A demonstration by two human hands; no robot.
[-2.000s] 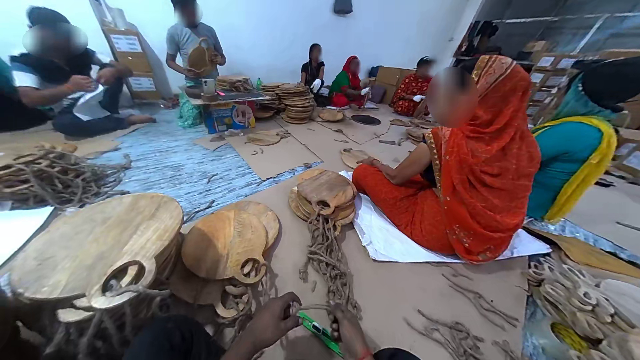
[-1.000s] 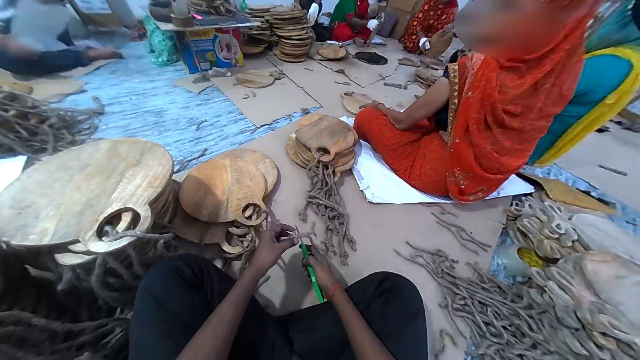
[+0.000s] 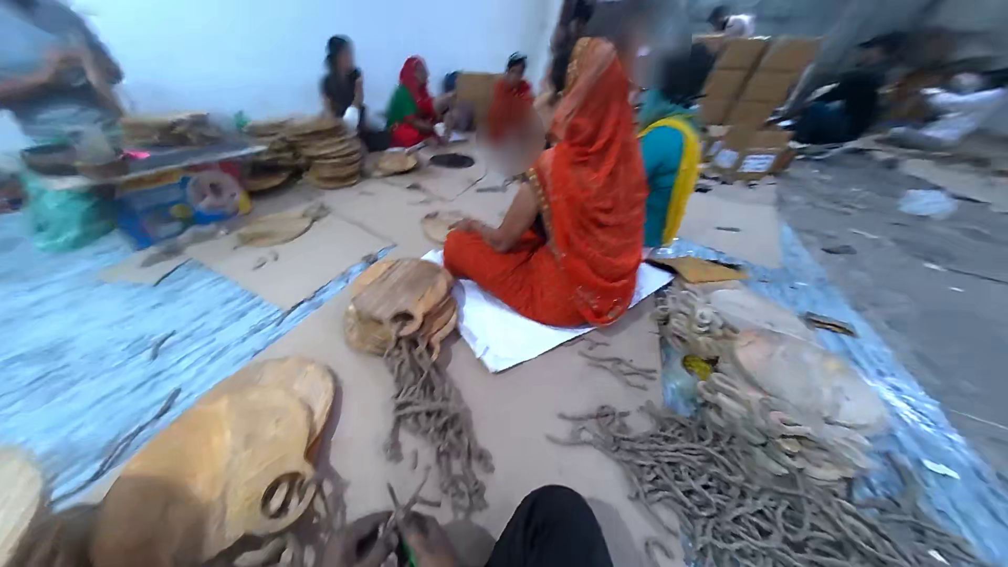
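Note:
At the bottom edge, my left hand (image 3: 358, 539) pinches a grey cord (image 3: 405, 494), blurred and partly cut off. Beside it, my right hand (image 3: 425, 539) holds a green-handled tool (image 3: 407, 554), mostly hidden by the fingers; its kind cannot be told. Left of my hands lie round wooden boards (image 3: 236, 449) with ring-shaped handles. Ahead of them, a stack of smaller wooden boards (image 3: 402, 295) has a bundle of grey cords (image 3: 437, 417) trailing from its handles toward me.
A person in an orange sari (image 3: 583, 213) sits on a white sheet (image 3: 504, 339) ahead. Loose grey cords (image 3: 732, 480) and coiled cord loops (image 3: 780, 417) are heaped at the right. A low table (image 3: 189, 161) and stacked boards (image 3: 335, 153) stand back left; cardboard boxes (image 3: 740, 102) are behind.
The view has swung up and to the right, so my hands now sit at the bottom edge. They remain close together, with the green tool still in my right hand.

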